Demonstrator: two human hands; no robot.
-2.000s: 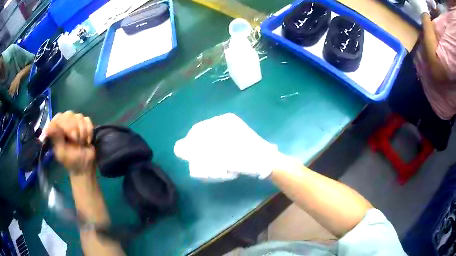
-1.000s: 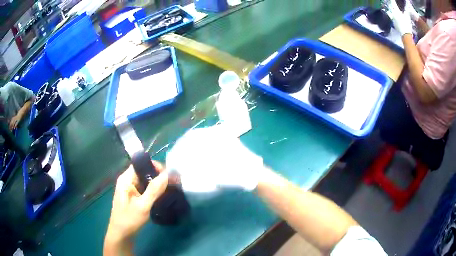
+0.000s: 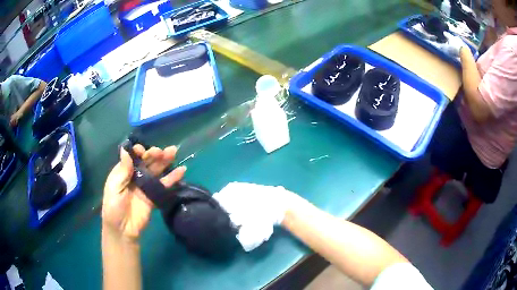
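Note:
Black headphones (image 3: 201, 224) are held above the green bench, ear cups toward the lower right, headband toward the upper left. My left hand (image 3: 133, 195), bare, holds them by the headband, its fingers partly spread. My right hand (image 3: 255, 207), in a white glove, is at the right side of the ear cups. A white patch, perhaps a cloth, shows at its lower fingertips against the cup; it is hard to tell from the glove. The far fingertips are hidden or blurred, so its grip on the cup is unclear.
A white bottle (image 3: 270, 122) stands beyond my right hand. A blue tray (image 3: 133, 107) holds a flat black case; the right tray (image 3: 416, 153) holds two black ovals. A left tray (image 3: 34, 218) holds headphones. A yellow bar (image 3: 244, 56) slants behind. A person in pink (image 3: 499, 96) sits right, near a red stool (image 3: 445, 207).
The headphones have turned, so the cups now show larger at the lower right. My left hand has shifted left and its fingers have spread. My gloved hand has moved down to the cups' right side.

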